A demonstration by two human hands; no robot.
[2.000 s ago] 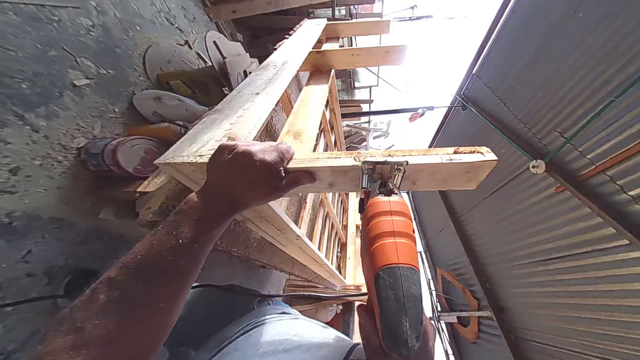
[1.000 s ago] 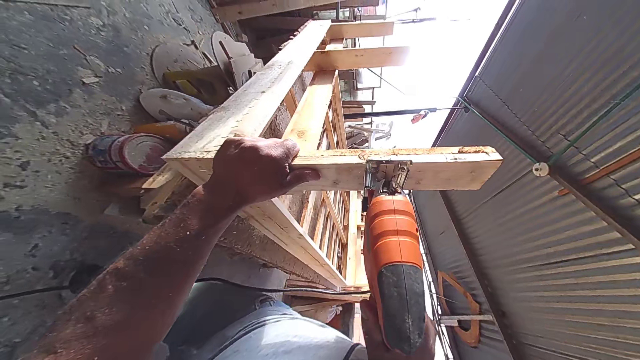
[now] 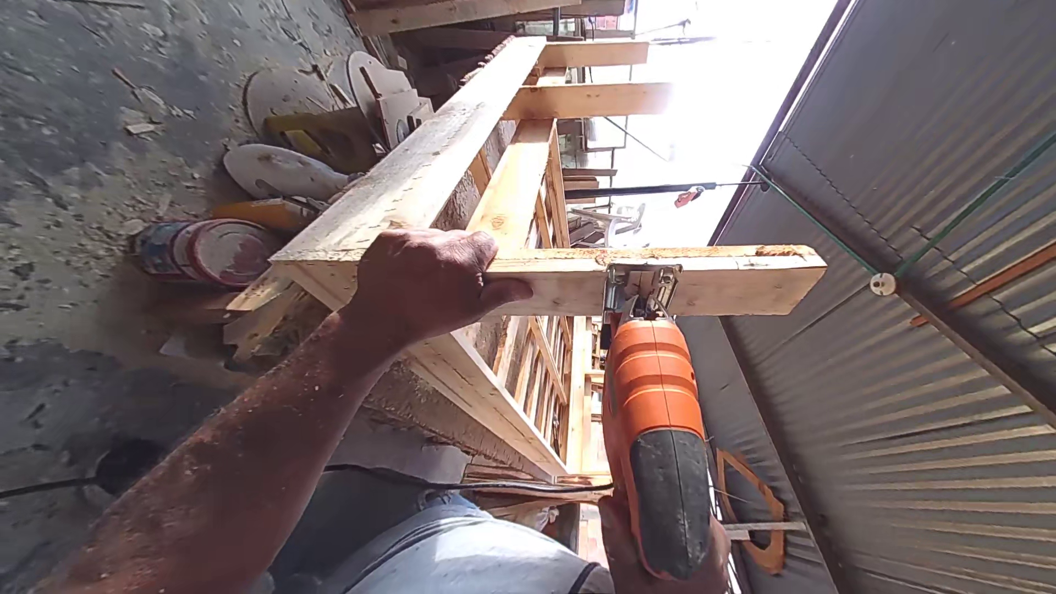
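My left hand (image 3: pixel 429 285) grips a wooden board (image 3: pixel 742 280) near the corner of a timber frame (image 3: pixel 412 173), its thumb lying on the board's face. An orange and black jigsaw (image 3: pixel 656 388) sits with its metal shoe against the same board, to the right of that hand. My right hand (image 3: pixel 718 549) is wrapped around the jigsaw's handle at the bottom of the view, mostly hidden behind the tool's body. The blade's contact with the wood is not clear. A black power cord (image 3: pixel 462 487) runs across below the frame.
A paint can (image 3: pixel 235 252), a yellow object (image 3: pixel 264 214) and several rounded board offcuts (image 3: pixel 285 169) lie on the dusty floor left of the frame. Slatted woodwork (image 3: pixel 540 363) stands behind the board. Corrugated metal sheeting (image 3: pixel 907 412) fills the right side.
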